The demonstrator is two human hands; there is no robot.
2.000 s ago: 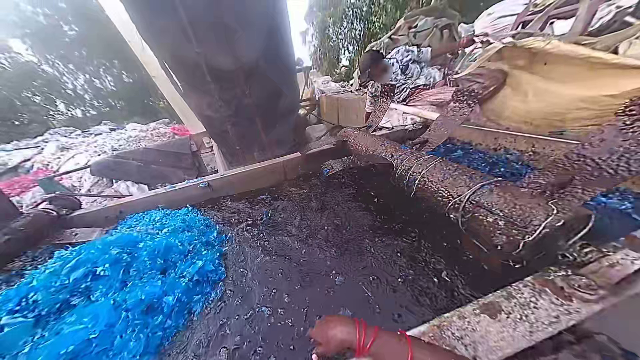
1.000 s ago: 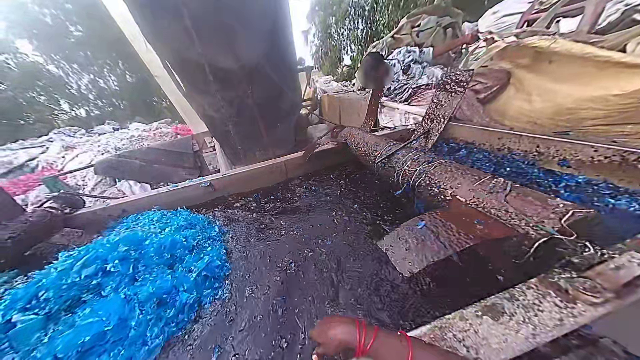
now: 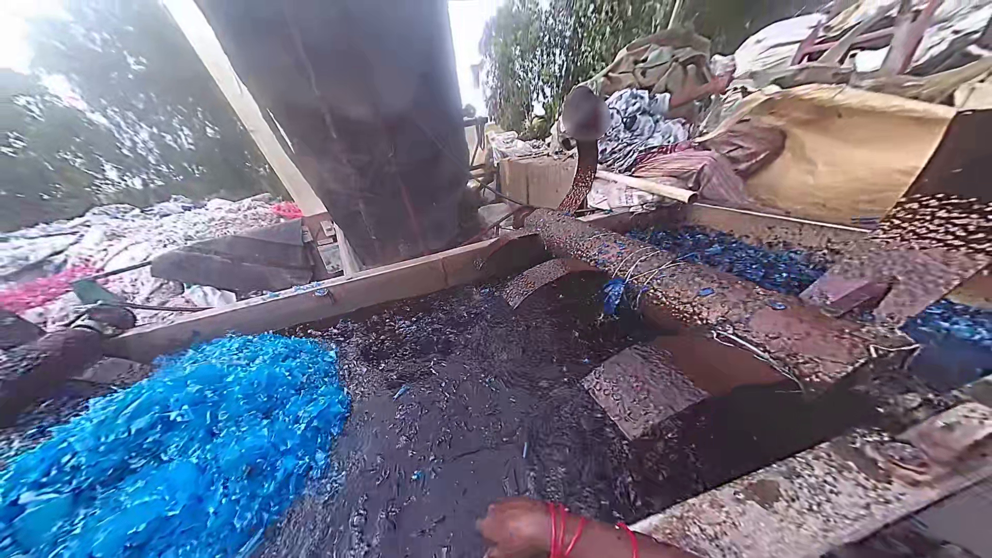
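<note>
My right hand (image 3: pixel 518 527), with red threads round the wrist, is at the bottom edge over dark water (image 3: pixel 442 434) in a metal tank; its fingers are partly cut off by the frame, and what it may hold is hidden. Left of it a heap of blue shredded plastic (image 3: pixel 201 442) lies at the water. Beyond, a thick rusty roller shaft (image 3: pixel 697 294) with paddle blades (image 3: pixel 643 387) crosses the tank, with wires and blue scraps caught on it. My left hand is not in view.
The tank's near rim (image 3: pixel 821 496) runs along the lower right, its far rim (image 3: pixel 403 279) behind the water. Blue flakes (image 3: pixel 728 256) lie past the shaft. A large dark column (image 3: pixel 356 132) stands behind. A person (image 3: pixel 585 116) is near sacks and cloth piles at the back.
The paddle shaft has turned, and its blades stand in different positions. My right hand has stayed at about the same place by the bottom edge.
</note>
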